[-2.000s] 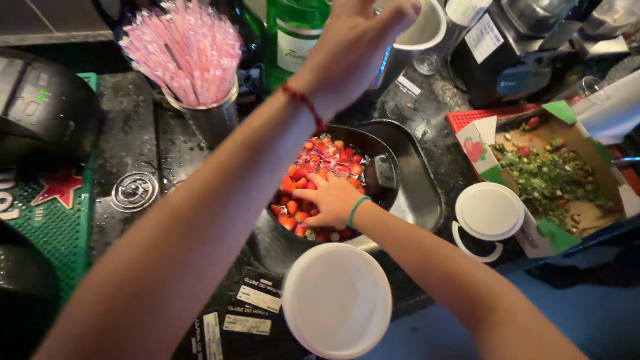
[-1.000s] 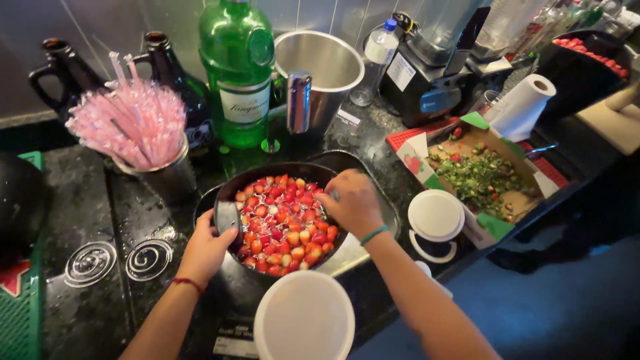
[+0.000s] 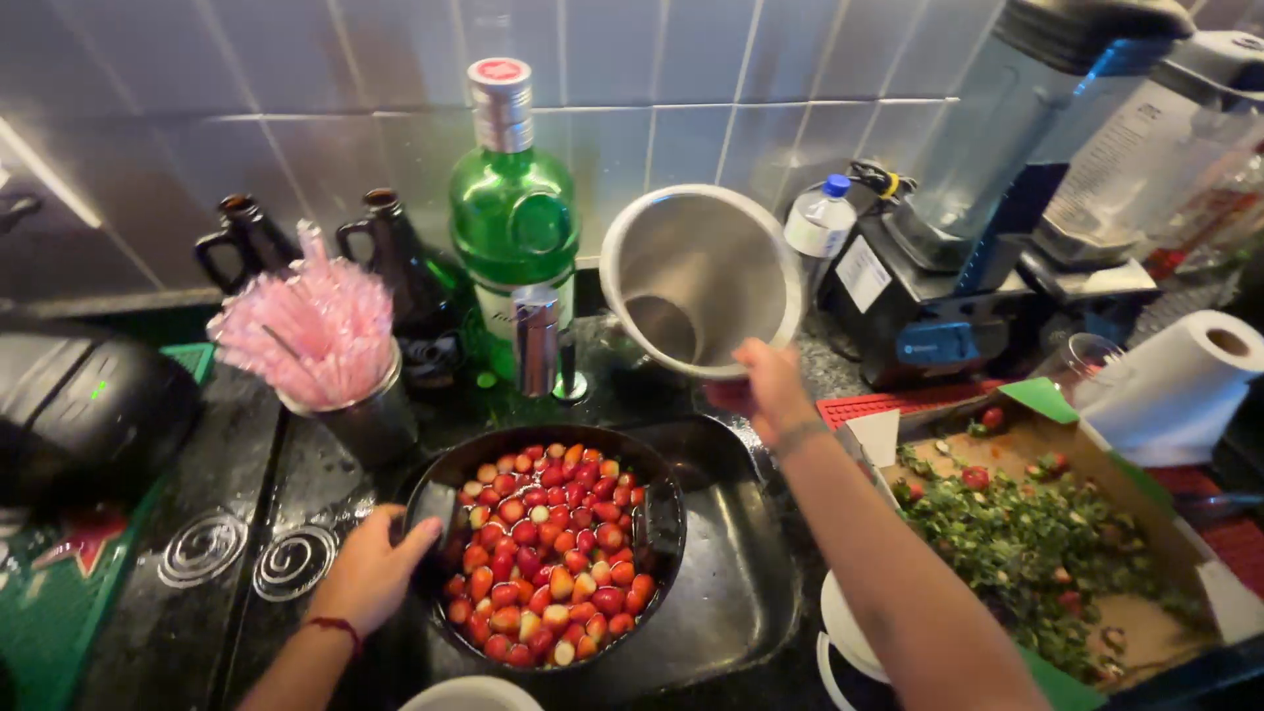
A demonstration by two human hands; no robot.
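A dark round tub [image 3: 677, 513] of hulled strawberries [image 3: 548, 553] in water rests in the left part of the metal sink [image 3: 736, 553]. My left hand [image 3: 373, 573] is at the tub's left rim, with thumb and fingers around its handle. My right hand [image 3: 775, 390] grips the near rim of a large metal container [image 3: 701, 281], which is tilted with its mouth toward me behind the sink. Between the green glass bottle [image 3: 513, 217] and that container stands a chrome faucet [image 3: 536, 341].
Pink wrapped straws [image 3: 306, 341] fill a metal cup at left. A cardboard box [image 3: 1155, 602] of strawberry tops, a paper towel roll [image 3: 1175, 385] and blenders [image 3: 997, 197] stand at right. White tubs [image 3: 474, 696] sit near the front edge. Dark jugs [image 3: 380, 257] are by the wall.
My right hand has left the strawberries and moved up and right to the metal container, taking hold of its rim. My left hand remains at the tub's left side since one second ago. The view has tilted up.
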